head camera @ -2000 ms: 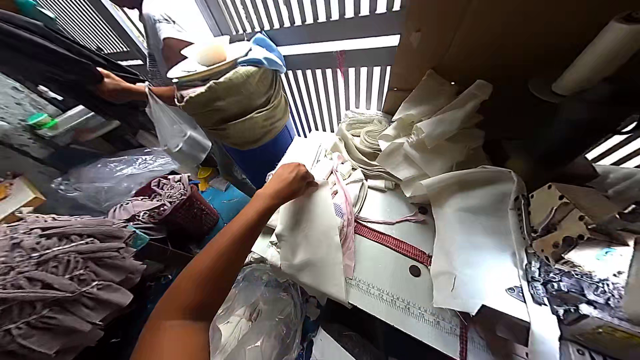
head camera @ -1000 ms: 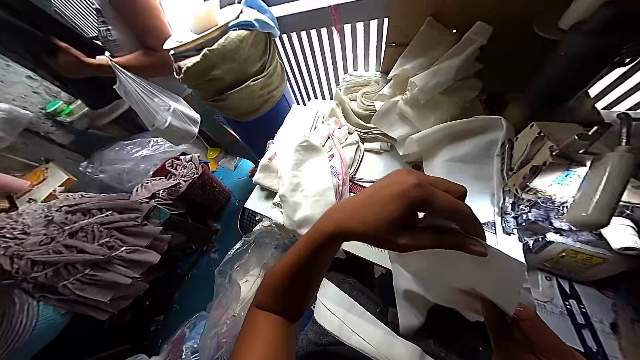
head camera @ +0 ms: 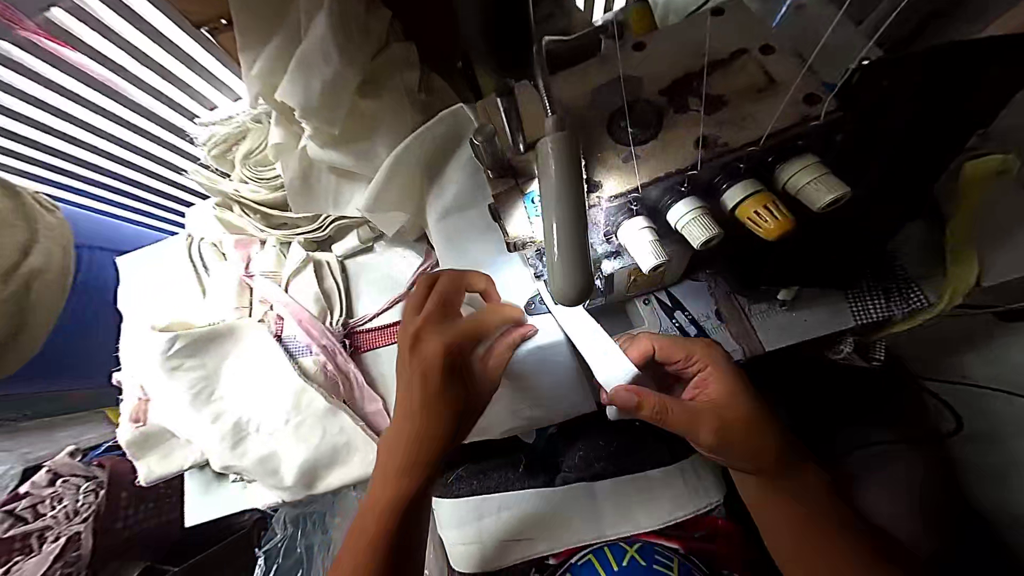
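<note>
My right hand [head camera: 688, 396] pinches a narrow white fabric strip [head camera: 596, 344], whose far end lies at the presser area of an overlock sewing machine [head camera: 680, 112]. Just left of the needle area is my left hand [head camera: 456, 344], blurred, with thumb and fingertips near each other; whether it holds anything is unclear. Beneath it, a white fabric panel [head camera: 552, 376] lies on the machine table. A grey lamp or handle-like part [head camera: 565, 216] hides part of the stitching area. Another white band [head camera: 584, 512] lies across my lap.
Cream fabric pieces [head camera: 240, 408] are heaped at the left, with folded cloth [head camera: 248, 168] behind them. Thread snips [head camera: 680, 312] lie right of the needle area. Several tension knobs [head camera: 756, 210] face me, threads running above them. A slatted grille [head camera: 96, 104] stands at back left.
My left hand reached to the cloth pile two seconds ago; it is now beside the machine. My right hand has come into view and holds the strip at the machine. The view has swung right and closer.
</note>
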